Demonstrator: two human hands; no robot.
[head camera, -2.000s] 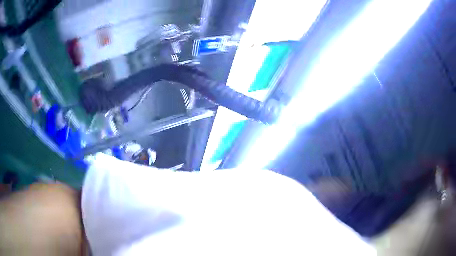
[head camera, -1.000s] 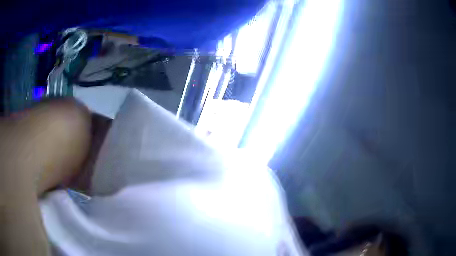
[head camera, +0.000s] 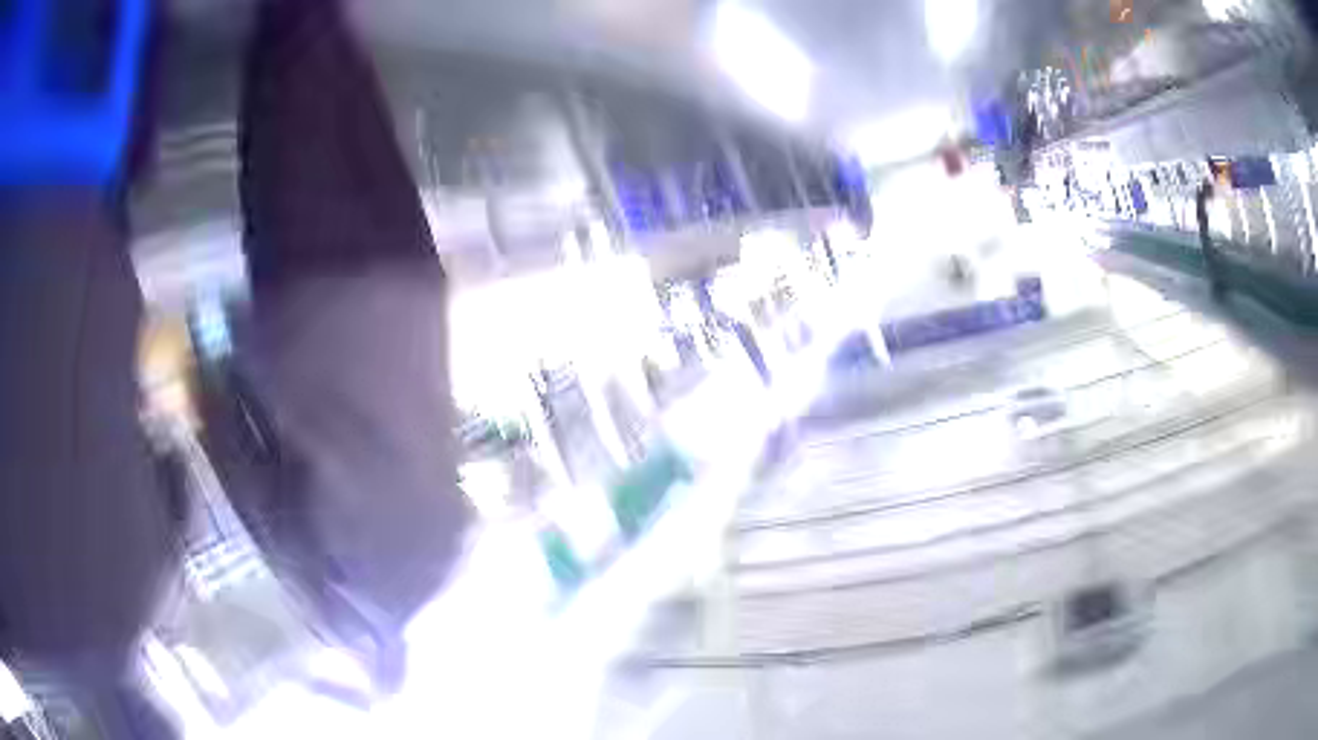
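Note:
The view is tilted, strongly blurred and partly overexposed. Neither of my hands can be made out. Nearest are two long, dark purple-grey shapes, one at the far left edge (head camera: 65, 434) and one right of it (head camera: 347, 390). They look soft, like cloth, but I cannot tell what they are. A bright blue patch (head camera: 65, 109) lies at the top left corner. No fixture or workpiece can be recognised.
A broad pale surface with curved dark lines (head camera: 983, 492) fills the right, with a small dark square (head camera: 1096, 607) on it. Bright lamps (head camera: 763, 58) show at the top. Blurred, glaring hall equipment with green patches (head camera: 651, 492) runs through the middle.
The view has swung sharply. The large white cloth, the blurred bare skin at the left and the long diagonal lamp have left the picture; dark shapes and a wide hall view now show.

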